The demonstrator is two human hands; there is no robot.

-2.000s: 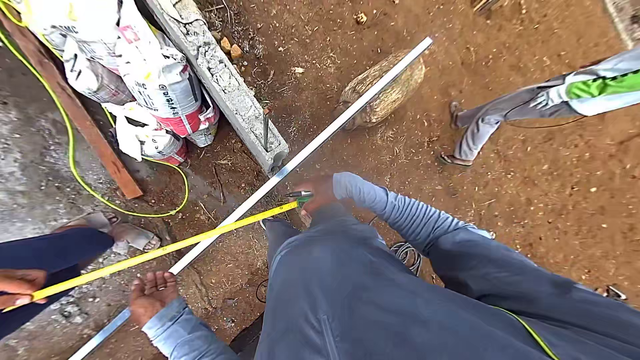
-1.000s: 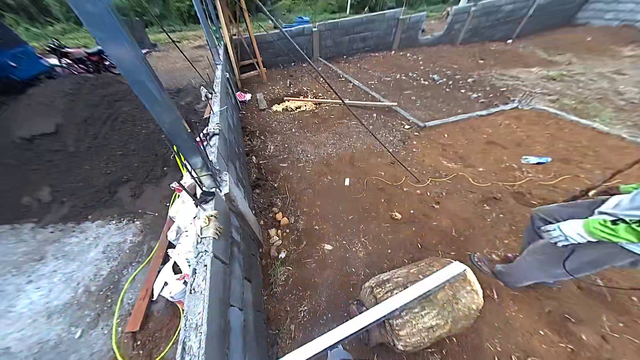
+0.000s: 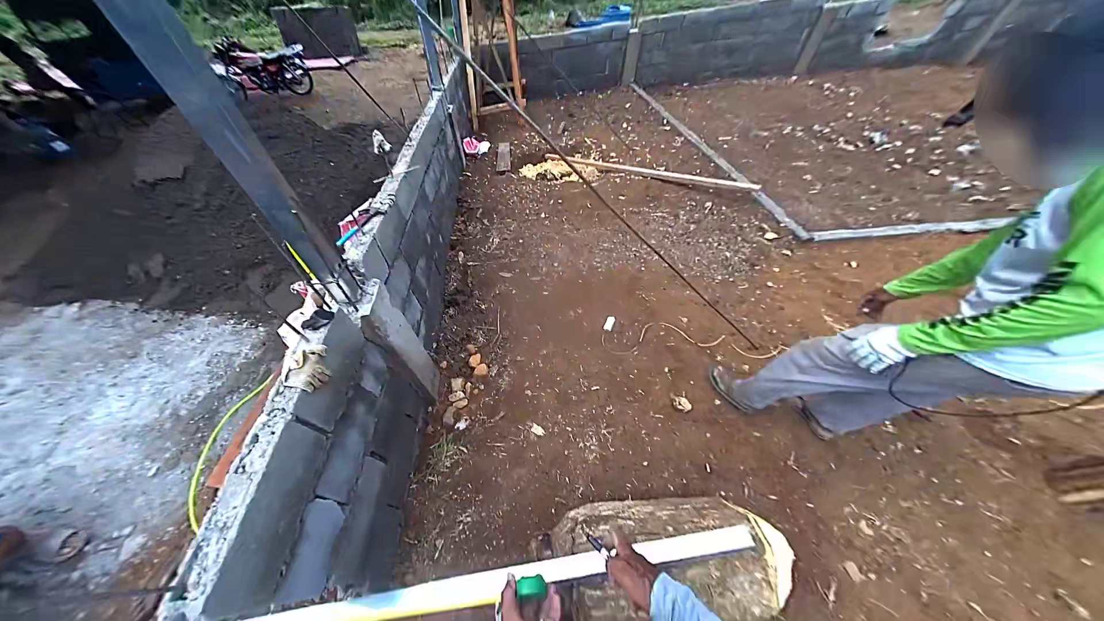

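A long pale metal bar (image 3: 561, 565) lies across a cut log (image 3: 673, 517) at the bottom of the head view. Near its middle my left hand (image 3: 513, 604) holds a green tape measure (image 3: 532, 589), whose yellow blade (image 3: 431, 609) runs left along the bar. My right hand (image 3: 632, 573), in a blue-grey sleeve, rests at the bar over the log, with a dark pen-like marker (image 3: 597, 545) between its fingers. The lower part of my left hand is cut off by the frame edge.
A concrete block wall (image 3: 345, 457) runs along the left, bearing a work glove (image 3: 306, 369) and a leaning steel post (image 3: 224, 129). A person in a green and white shirt (image 3: 1026, 302) stands at right. A taut dark cable (image 3: 604, 203) slants to the ground; a wooden board (image 3: 655, 172) lies farther off.
The view has tilted up from the first frame. My hands, out of sight one second ago, are at the bar with the tape measure and marker. The person at right shows more fully.
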